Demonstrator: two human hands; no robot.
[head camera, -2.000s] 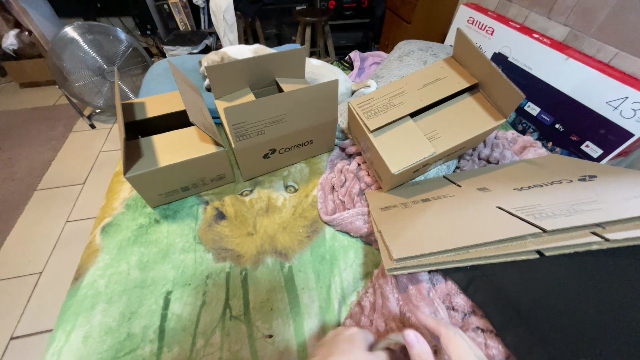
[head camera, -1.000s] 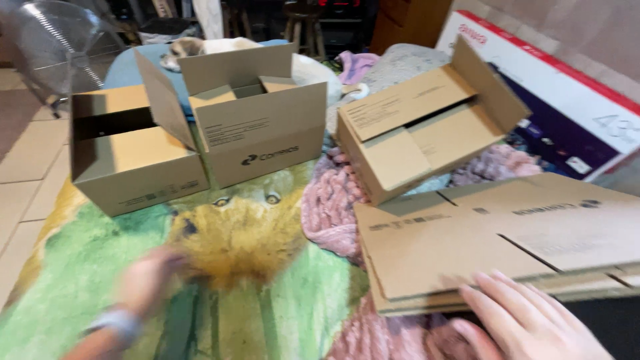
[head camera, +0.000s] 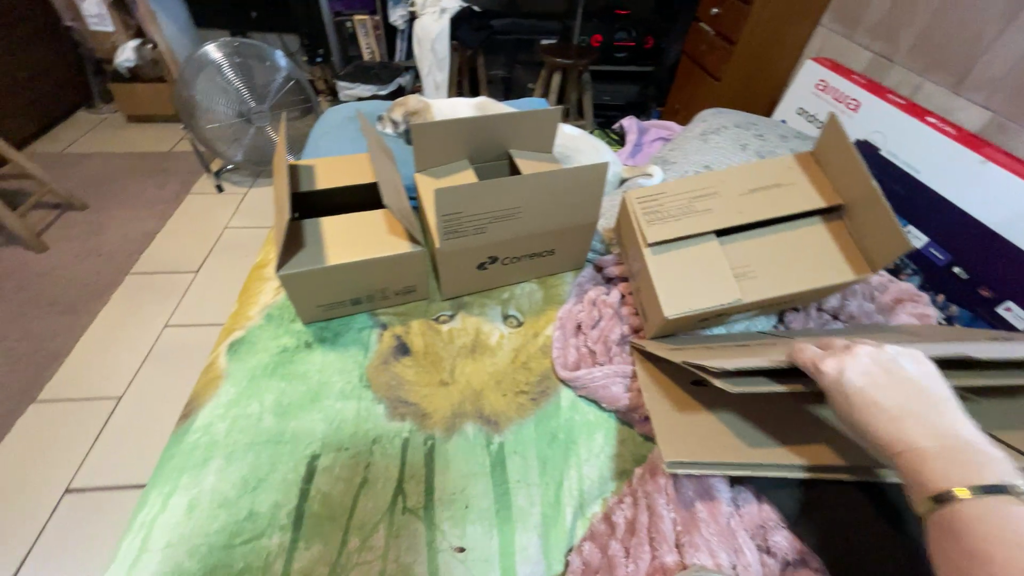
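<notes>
With my right hand [head camera: 888, 392] I grip the near edge of a folded cardboard box [head camera: 752, 352], raised off a flat cardboard stack [head camera: 720, 424] at the right. My left hand is out of the picture. Beyond the stack, a cardboard box [head camera: 688, 276] lies tilted on a pink knitted blanket [head camera: 596, 336], one flap standing up. Two cardboard boxes with raised flaps stand side by side farther back: a smaller one [head camera: 360, 280] at the left and a taller one [head camera: 520, 232] beside it.
A printed green and yellow cover [head camera: 320, 400] lies under the boxes. Behind them a dog [head camera: 456, 108] rests on blue fabric. A metal floor fan [head camera: 248, 104] stands at the back left. A large television carton [head camera: 944, 160] leans at the right, near wooden drawers [head camera: 720, 48].
My right hand has lifted the top folded cardboard from the stack. My left hand, over the cover a second ago, has left the view.
</notes>
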